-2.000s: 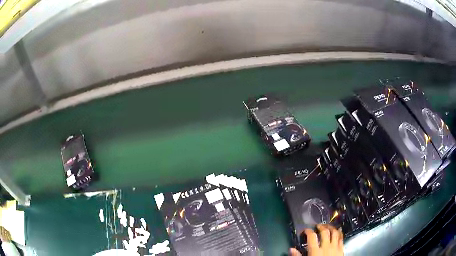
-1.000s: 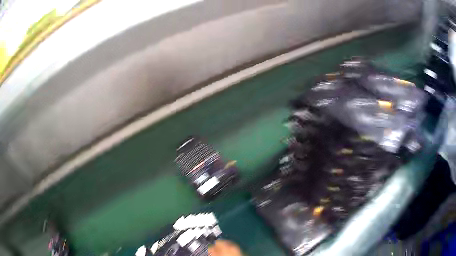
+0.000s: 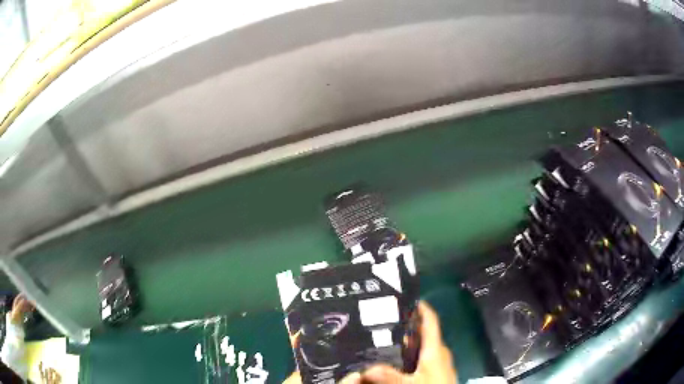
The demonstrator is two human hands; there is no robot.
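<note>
A black retail box [image 3: 341,330], probably the front one of several, is held up near the bottom centre, its back with white CE-type symbols facing me. White tabs stick out around its far edge. My right hand [image 3: 433,352] grips its right side. Only a sliver of my left hand [image 3: 292,378] shows at its lower left, cut off by the picture's edge. Fingers also cross its lower front. Overlapping stacked boxes [image 3: 517,322] lie at the right, ring picture up.
A single waiting box [image 3: 356,214] lies behind the held one, another waiting box [image 3: 114,289] at the left. White scraps [image 3: 240,360] litter the green bench [image 3: 225,255]. A grey shelf [image 3: 300,97] runs behind. Another person's hand [image 3: 21,307] and a yellow sheet [image 3: 56,361] show far left.
The overlapping boxes that lay at the bottom centre are now lifted, with hands on them. My right hand has left the right-hand stack. The view swung right and partly back.
</note>
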